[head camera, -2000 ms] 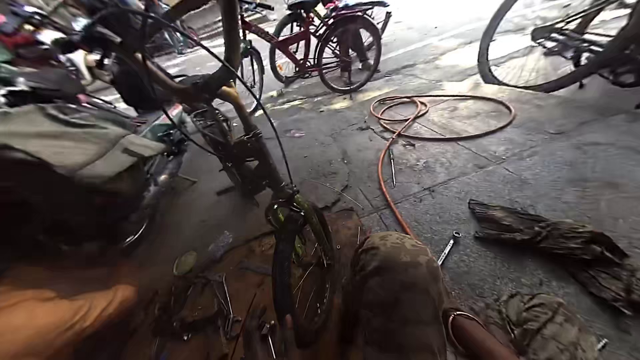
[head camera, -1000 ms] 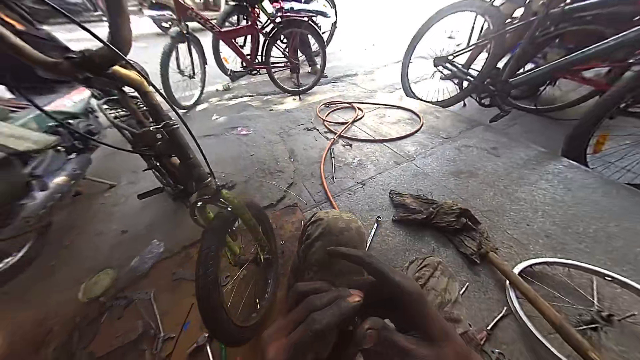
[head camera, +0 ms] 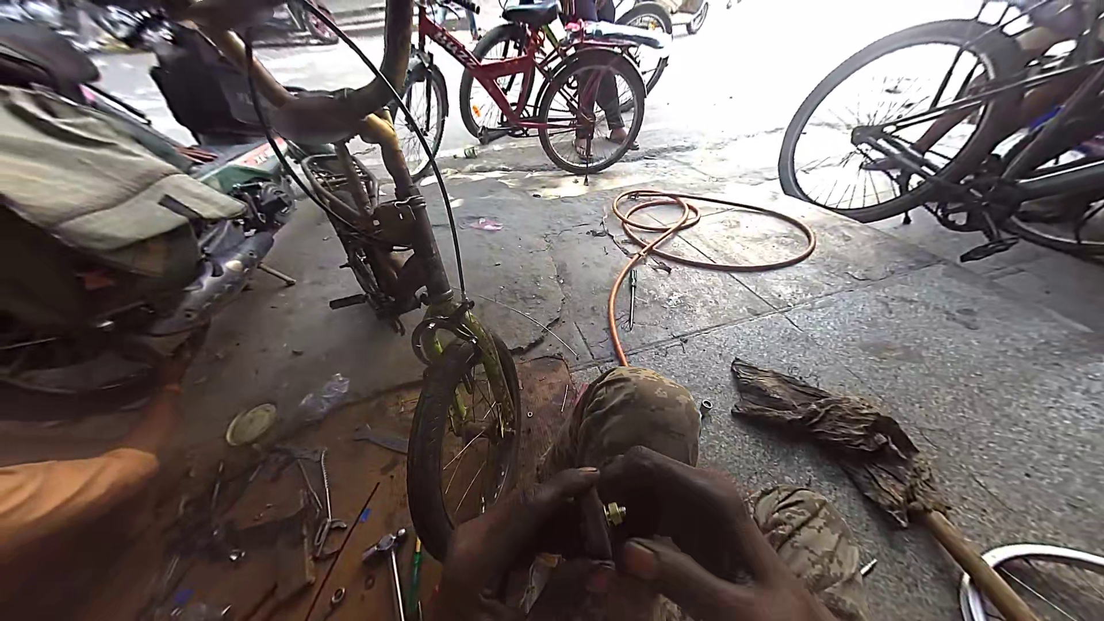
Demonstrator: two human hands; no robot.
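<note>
Both my hands are together low in the view, in front of a camouflage-clad knee. My left hand (head camera: 526,543) has its fingers bent around a small dark part that I cannot make out. My right hand (head camera: 716,535) curls close beside it, with a small brass-coloured bolt and nut (head camera: 614,514) between the two hands. Which hand grips the bolt is unclear. Just beyond my left hand stands the small front wheel (head camera: 466,431) of a bicycle with a yellow-green fork (head camera: 492,362).
Wrenches and tools, including a hammer-like tool (head camera: 392,552), lie left of the wheel. An orange hose (head camera: 724,266) coils ahead. Right are a stick with dark cloth (head camera: 828,431), a bare rim (head camera: 992,561) and bicycles. Another person's arm (head camera: 86,483) reaches in at left.
My hands, out of clear view two seconds ago, have come together before the knee. The brass-coloured bolt now shows between them. The view has swung right, then partly back left.
</note>
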